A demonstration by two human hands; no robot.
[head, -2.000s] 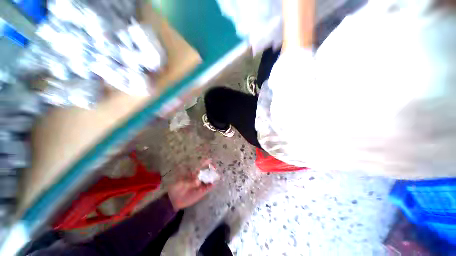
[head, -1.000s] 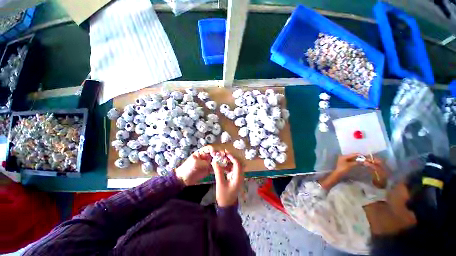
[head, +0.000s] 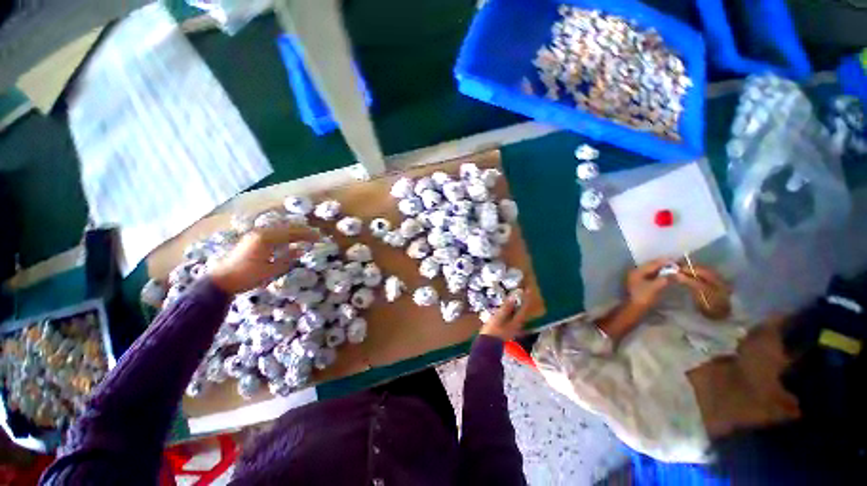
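Round white-grey craft pieces with dark spots lie in two heaps, a larger left heap (head: 285, 327) and a smaller right heap (head: 456, 223), on a brown cardboard sheet (head: 394, 337). My left hand (head: 249, 261) reaches over the upper part of the left heap, slightly blurred; its fingertips are among the pieces and I cannot tell if they grip one. My right hand (head: 504, 318) is at the lower right corner of the right heap, with its fingers around one round piece at the cardboard's edge.
A metal post (head: 333, 81) stands behind the cardboard. A blue bin (head: 494, 95) of small pieces is back right. A neighbour's hands (head: 675, 285) hold a small piece and thin stick beside a white card (head: 646, 242) with a red spot. A parts tray (head: 106, 327) is left.
My hands were together around a piece at the cardboard's front edge; now they are apart, left over the left heap, right at the right heap. The view has tilted and shifted.
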